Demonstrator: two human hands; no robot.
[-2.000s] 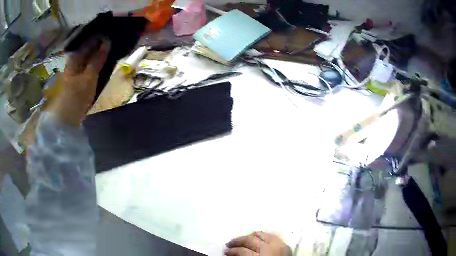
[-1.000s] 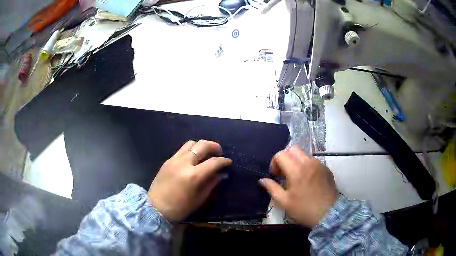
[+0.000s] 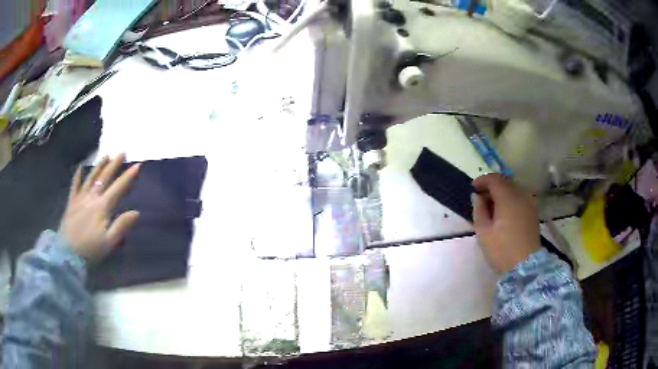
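A dark cut panel [image 3: 155, 223] lies on the white table at the left, left of the needle area. My left hand [image 3: 101, 205] lies flat on it with fingers spread, a ring on one finger. A narrow dark strip [image 3: 444, 181] lies right of the needle. My right hand [image 3: 505, 220] has thumb and finger at the strip's edge and covers part of it; whether it pinches the strip is hard to tell. The presser foot and needle area [image 3: 357, 180] has no cloth under it.
The cream machine head [image 3: 498, 79] spans the upper right, with a white knob [image 3: 411, 76]. A blue pen-like stick [image 3: 490, 155] lies behind the strip. A pale blue notebook [image 3: 104, 29], cables [image 3: 191, 59] and papers are at the back left. Yellow material [image 3: 597, 227] is at the right.
The panel has moved left, away from the needle, under my left hand. My right hand has left the panel and moved right to the narrow strip. The view has shifted right.
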